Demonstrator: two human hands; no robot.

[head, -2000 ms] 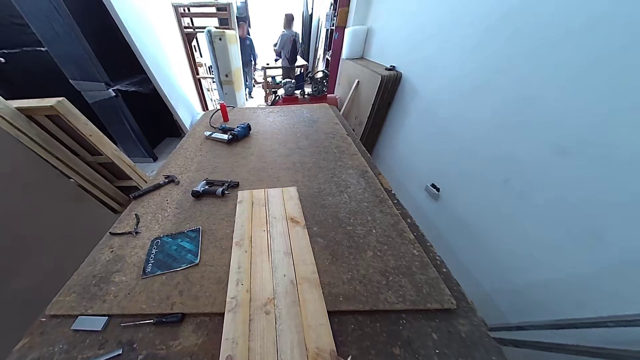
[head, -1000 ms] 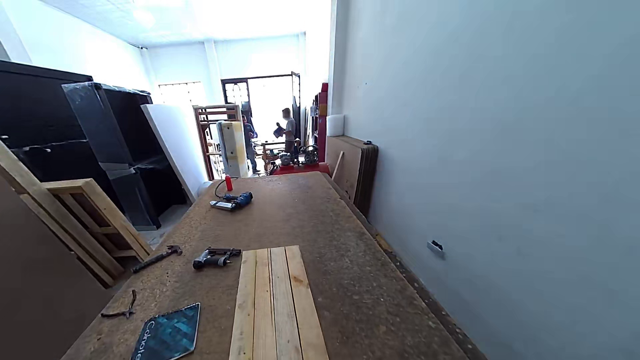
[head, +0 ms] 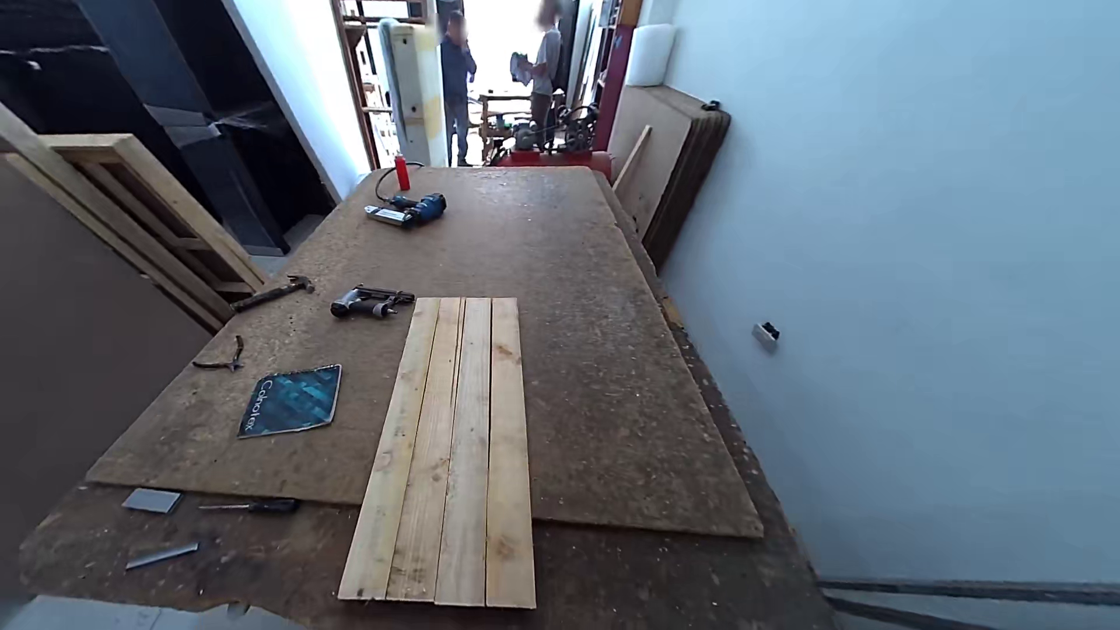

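Neither of my hands is in view. Several pale wooden boards lie side by side, lengthwise, on a large worktable. Left of their far end rests a pneumatic stapler. Farther back are a blue power tool and a red bottle. Along the left side lie a claw hammer, pliers and a dark teal printed sheet. Nearer the front are a screwdriver, a small grey block and a thin strip of staples or metal.
Wooden frames lean at the left, beside black cabinets. Brown panels lean on the right wall, which has an outlet box. Two people stand beyond the table, near a red machine.
The view tilted up, then back down. The tools and boards on the table have not plainly moved.
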